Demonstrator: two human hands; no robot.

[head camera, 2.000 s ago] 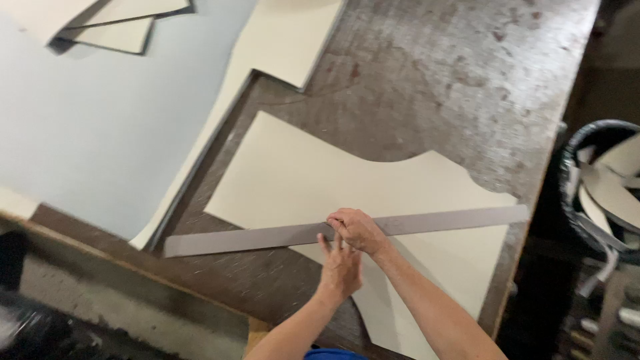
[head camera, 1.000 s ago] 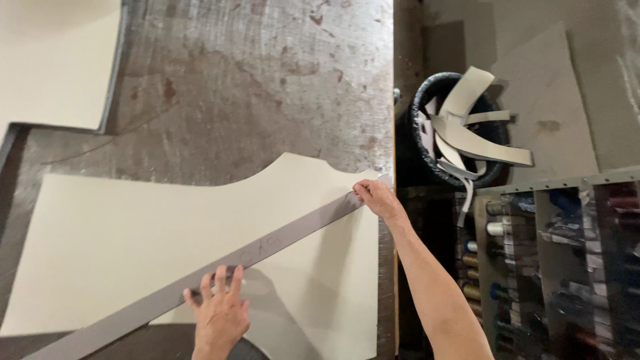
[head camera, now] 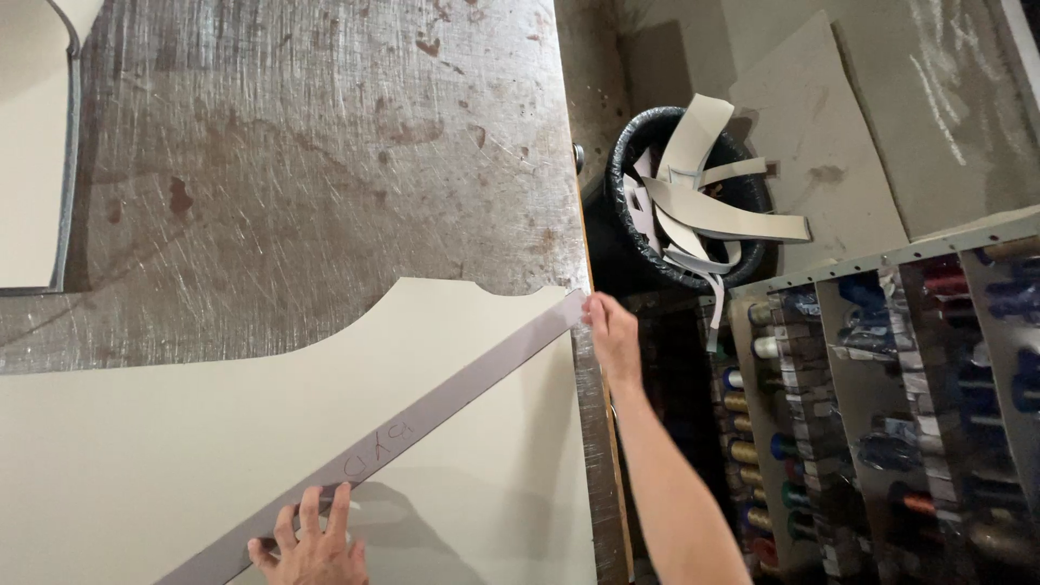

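Observation:
A long flat grey-mauve strip (head camera: 439,398), like a straightedge and bearing handwriting, lies diagonally across a large cream sheet piece (head camera: 203,455) with a curved upper edge. My left hand (head camera: 317,536) rests with spread fingertips on the strip's lower part, near the bottom of the view. At the table's right edge, my right hand (head camera: 611,333) pinches the strip's upper right end between thumb and fingers. The sheet lies flat on the scratched metal-looking tabletop (head camera: 325,162). The strip's lower end runs out of view.
Stacked cream sheets with a dark edge (head camera: 32,179) lie at the upper left. Beyond the table's right edge stands a black bin (head camera: 621,162) of curved cream offcuts. A rack (head camera: 780,284) with thread spools stands at the lower right, by a leaning board (head camera: 821,146).
Two seconds ago my hands were close together at the strip's middle; now they are far apart along it, the right at its end. The strip has turned steeper across the sheet. The view has shifted right.

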